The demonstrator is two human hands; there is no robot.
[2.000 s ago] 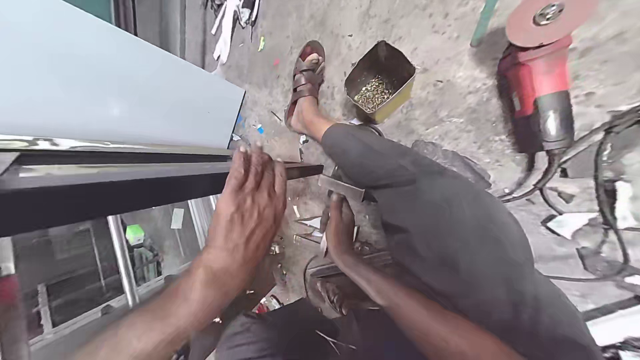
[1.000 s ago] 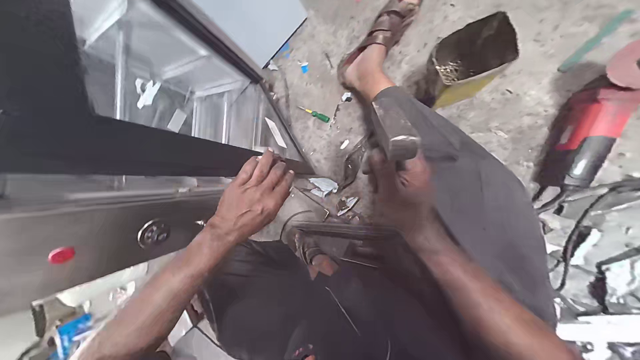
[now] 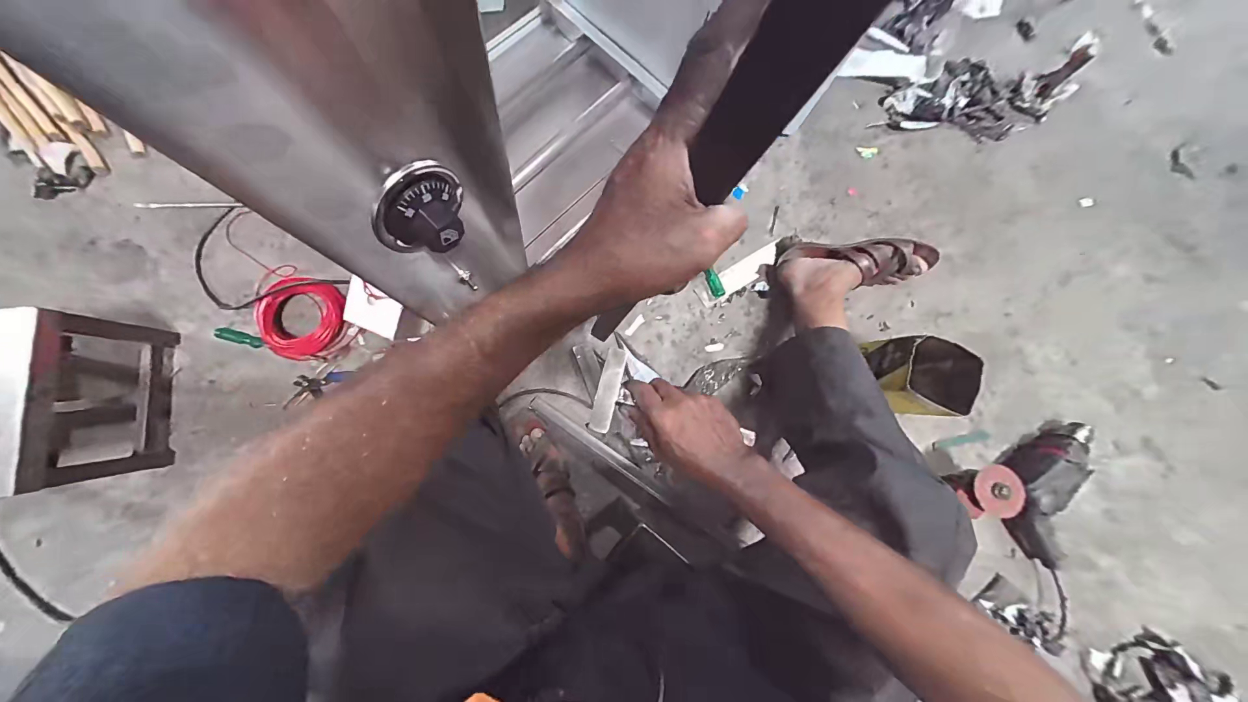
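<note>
My left hand [image 3: 663, 219] is closed around the lower part of a long black bar [image 3: 770, 88] on the edge of a steel cabinet [image 3: 244, 107]. An arm-like shape above it looks like a reflection. A round dial with a black knob [image 3: 419, 207] is set in the steel face. Lower down, my right hand [image 3: 687, 424] has its fingers curled beside a short pale flat strip [image 3: 608, 390]; whether it holds anything is hidden. A dark narrow piece [image 3: 612, 320] shows below my left hand.
A red wire coil [image 3: 300, 317] and a wooden stool [image 3: 88, 400] stand at left. At right are my sandalled foot [image 3: 858, 268], an open-topped can [image 3: 926, 375] and an angle grinder [image 3: 1033, 487] with its cord. Scraps and a green-handled tool [image 3: 715, 283] lie on the floor.
My left hand has gone from lying on the black edge to gripping it. The grey metal piece earlier in my right hand no longer shows there. The view has swung round strongly.
</note>
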